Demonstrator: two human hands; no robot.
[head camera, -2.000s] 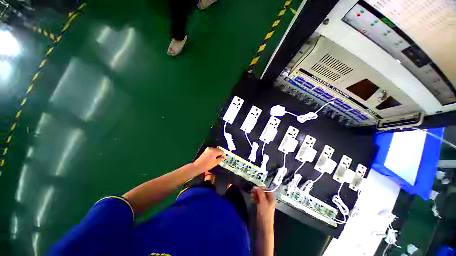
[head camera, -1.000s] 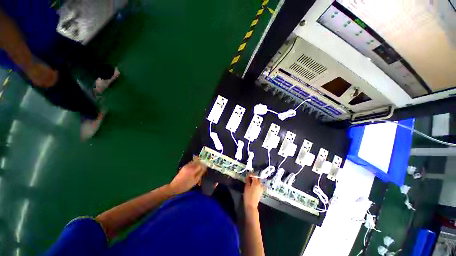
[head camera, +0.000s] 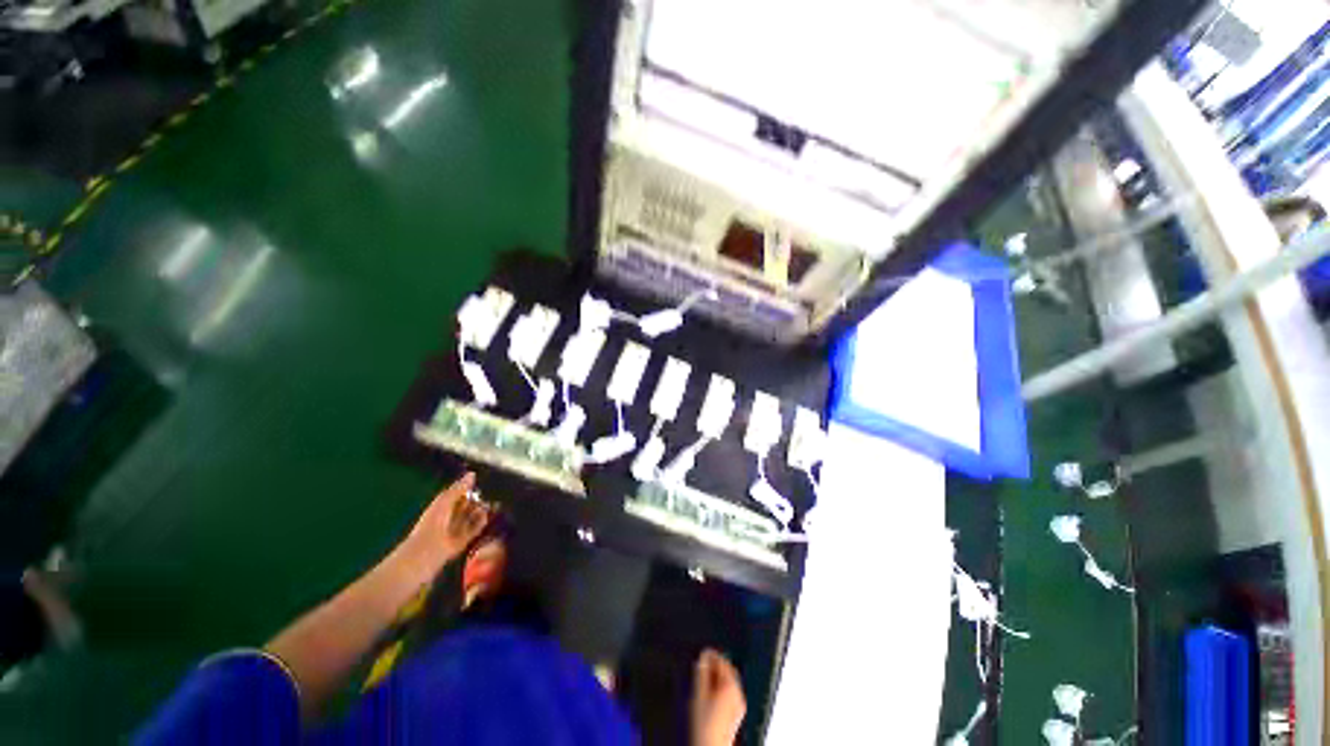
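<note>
The view is blurred. White power adapters (head camera: 484, 318) sit in a row of upright outlet plates on the black bench, with thin white cords running to two pale green-white test boards, the left one (head camera: 503, 443) and the right one (head camera: 706, 520). My left hand (head camera: 455, 513) is just in front of the left board, off it, with fingers curled; a small pale spot shows at the fingertips, too blurred to name. My right hand (head camera: 716, 700) is low, near the bottom edge and partly cut off, away from the boards; its grip is unclear.
A beige tester (head camera: 686, 226) and bright monitor (head camera: 831, 59) stand behind the bench. At right are a white sheet (head camera: 868, 583), a blue tray (head camera: 1001, 364) and the green belt (head camera: 1033, 598) with scattered adapters (head camera: 1068, 529). Part of a person (head camera: 51, 590) shows at lower left.
Both hands have come away from the test boards; my right hand has dropped towards the bottom edge. The view has turned right, showing more belt. The passing person is now at lower left.
</note>
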